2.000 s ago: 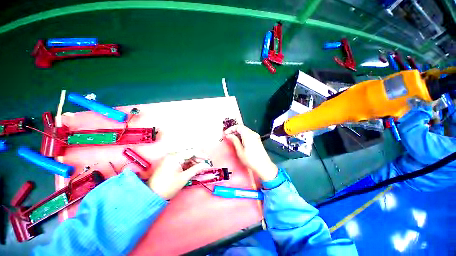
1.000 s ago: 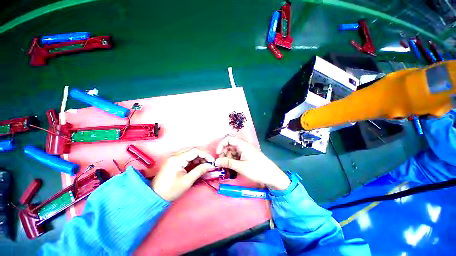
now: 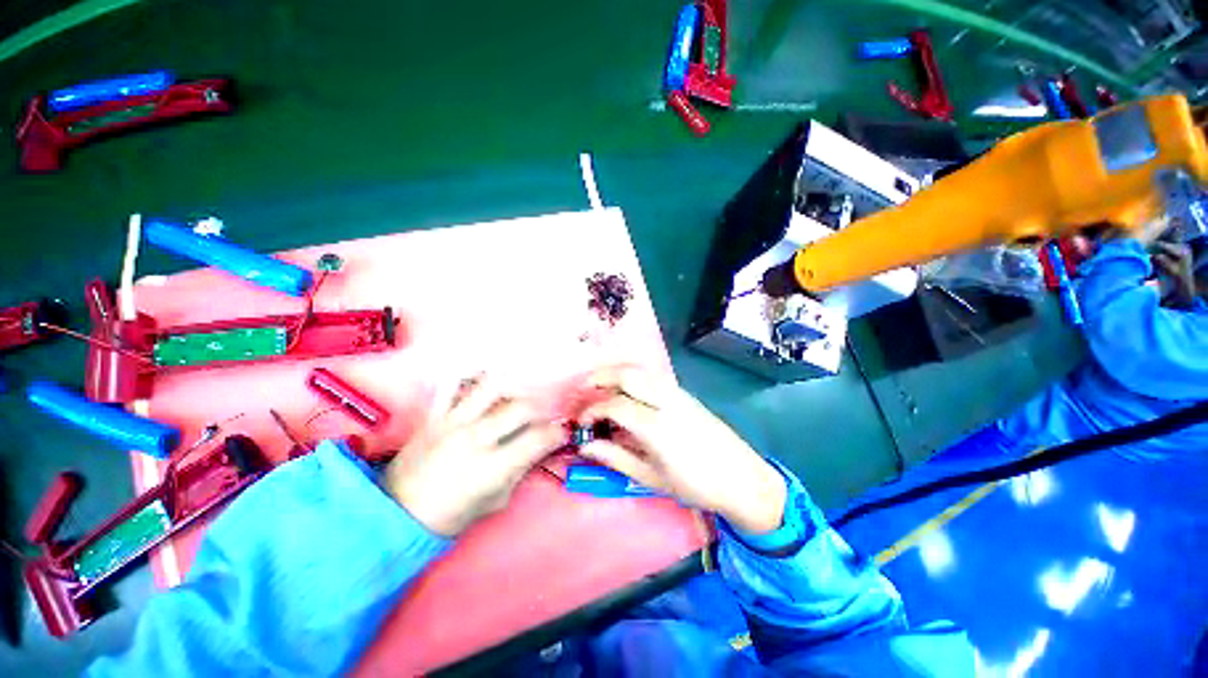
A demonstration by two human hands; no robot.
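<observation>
My left hand [image 3: 480, 454] and my right hand [image 3: 673, 444] meet over the pink mat [image 3: 530, 583]. Their fingertips hold a small dark part [image 3: 583, 433] between them. The hands hide most of what lies beneath. A blue battery pack [image 3: 607, 481] shows just below my right fingers. A pile of small dark red-black parts [image 3: 609, 297] lies on the mat above my right hand. A red housing with a green circuit board [image 3: 223, 344] lies at the mat's upper left, and a small red piece [image 3: 349, 397] lies below it.
A yellow-orange screwdriver [image 3: 980, 205] hangs at right, its tip over a white and black screw feeder [image 3: 782, 331]. More red housings with blue packs lie at lower left [image 3: 126, 540], upper left [image 3: 126, 113] and along the back [image 3: 713, 60]. Another person's blue sleeve [image 3: 1119, 318] is at right.
My right hand has come from the pile of small parts to my left hand, and both now work together. The view has shifted slightly. The red housing end seen beneath the hands earlier is now covered.
</observation>
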